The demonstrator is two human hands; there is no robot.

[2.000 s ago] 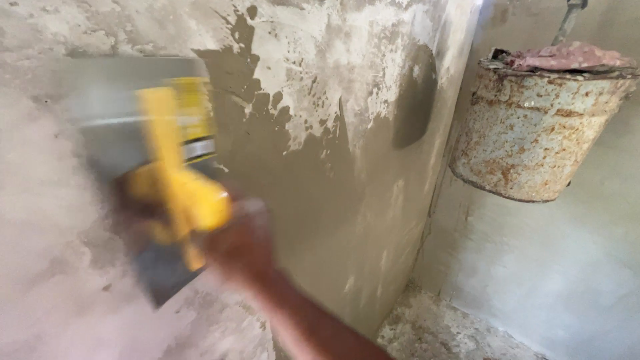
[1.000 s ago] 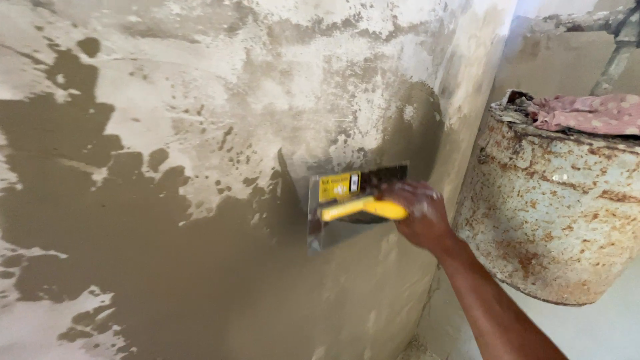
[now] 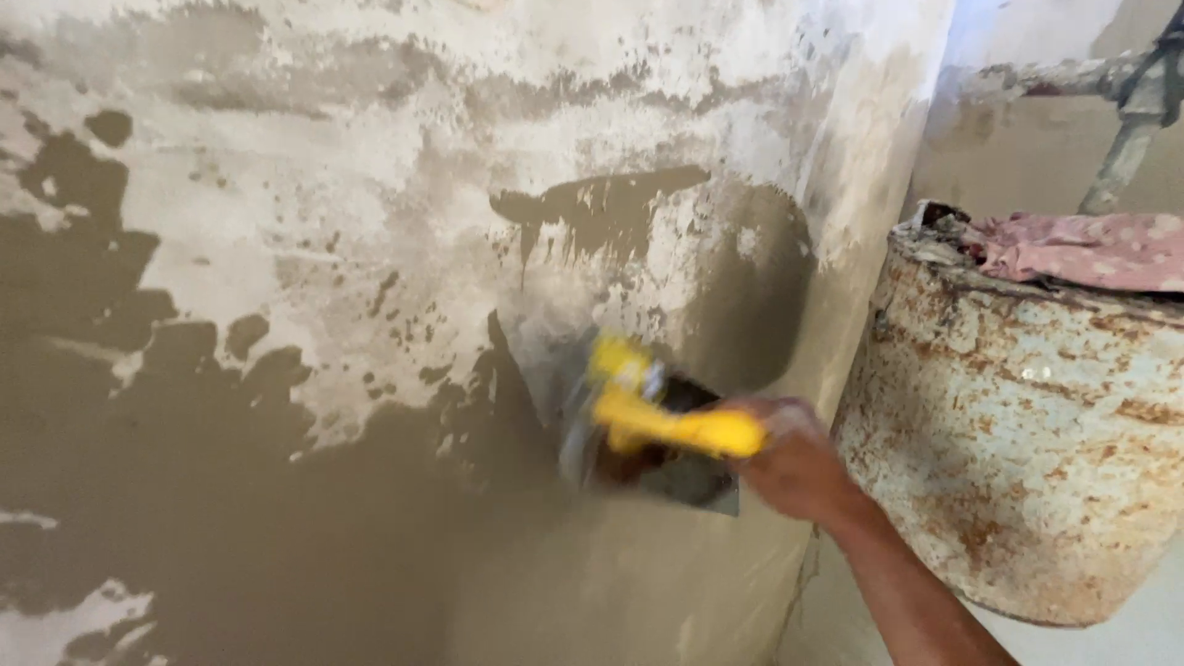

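My right hand [image 3: 791, 458] grips the yellow handle of a steel plastering trowel [image 3: 689, 486], whose blade lies at or close to the wall and is blurred by motion. Grey-brown wet plaster [image 3: 351, 546] covers the lower part of the wall, with ragged edges against the pale, patchy wall surface [image 3: 398, 185] above. Over the trowel there is a thin, streaky plaster smear [image 3: 601, 208], and a darker rounded plaster patch [image 3: 768, 287] lies near the corner. My left hand is out of view.
At the right, close to my forearm, is a rusty, paint-worn metal bucket [image 3: 1027, 444] with a pink spotted cloth [image 3: 1091, 248] on its top. Behind it, a pipe [image 3: 1124, 153] runs along the adjoining wall. The wall corner stands between trowel and bucket.
The streaky smear above the trowel was not on the wall one second ago. The trowel has tilted, its blade now pointing down to the right. The view has swung since two seconds ago.
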